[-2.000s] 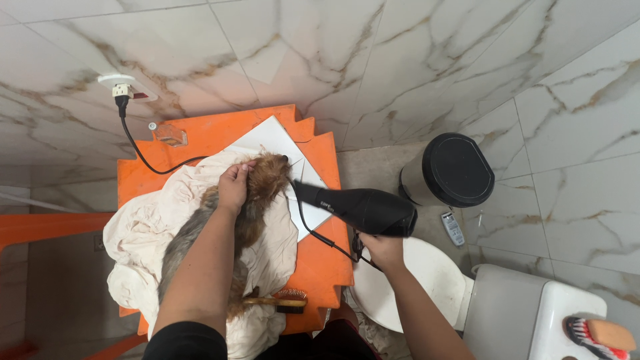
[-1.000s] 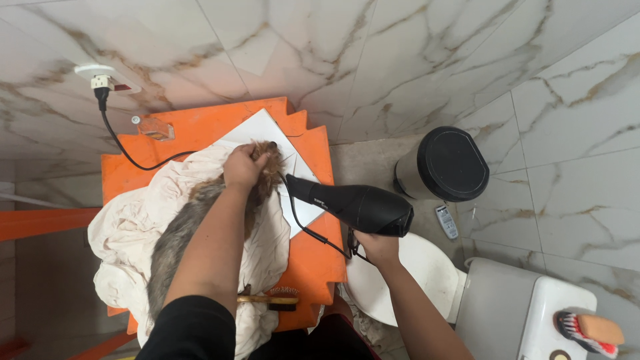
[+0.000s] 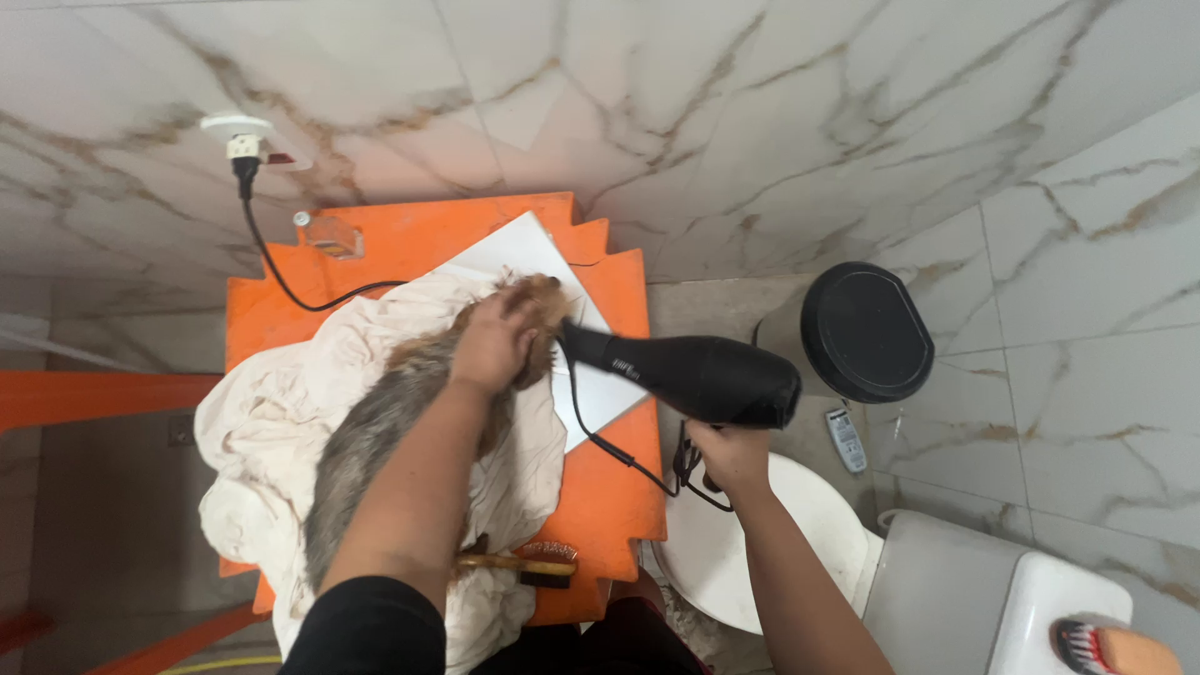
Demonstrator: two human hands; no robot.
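Note:
A small dog with grey and tan fur [image 3: 375,450] lies on a crumpled cream cloth [image 3: 253,403], its head toward the upper right. My left hand [image 3: 492,342] rests on the back of its head and neck, fingers spread. Around the handle of a black hair dryer [image 3: 694,370], my right hand [image 3: 731,455] is closed; the nozzle points left at the dog's head, close to the fur. Beneath the head lies a white sheet [image 3: 600,403]. A wooden-handled brush [image 3: 544,564] lies at the cloth's lower right edge.
The orange plastic table [image 3: 609,506] stands against a marbled tile wall, with a glass bottle [image 3: 333,236] on it. The dryer's cord loops near my right hand; a black plug [image 3: 246,169] sits in the wall outlet. Right are a lidded bin [image 3: 867,333], a toilet [image 3: 806,534] and another brush [image 3: 1116,649].
My left hand has shifted from the side of the dog's head onto the back of its head and neck, with its fingers more spread. The dryer still points at the head.

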